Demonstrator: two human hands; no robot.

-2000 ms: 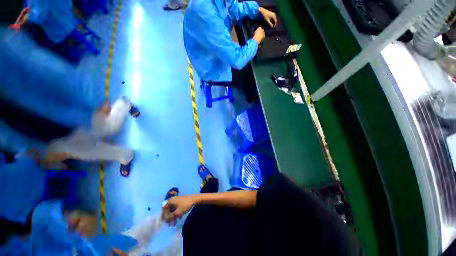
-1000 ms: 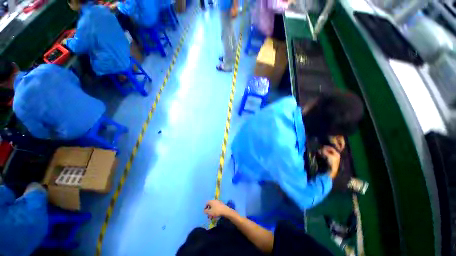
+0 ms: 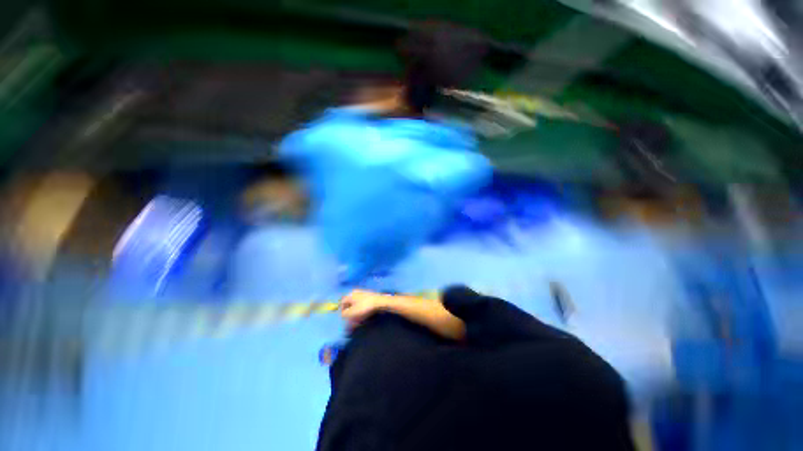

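The view is strongly blurred. One bare hand is in view, which looks like my right hand (image 3: 357, 306). Its forearm reaches leftward from my black sleeve at the lower middle. Its fingers look curled, but blur hides whether they hold anything. My left hand is not in view. No tray or part can be made out clearly.
A person in a blue smock (image 3: 379, 176) with dark hair is just beyond my hand, back towards me, at a dark green bench (image 3: 563, 150). Yellow-and-black floor tape (image 3: 264, 312) runs left of my hand. A blue stool (image 3: 163, 238) is on the left.
The view has swung round, so the tape now runs sideways and the person in blue has shifted from right to the middle. My right hand stays low in front of me.
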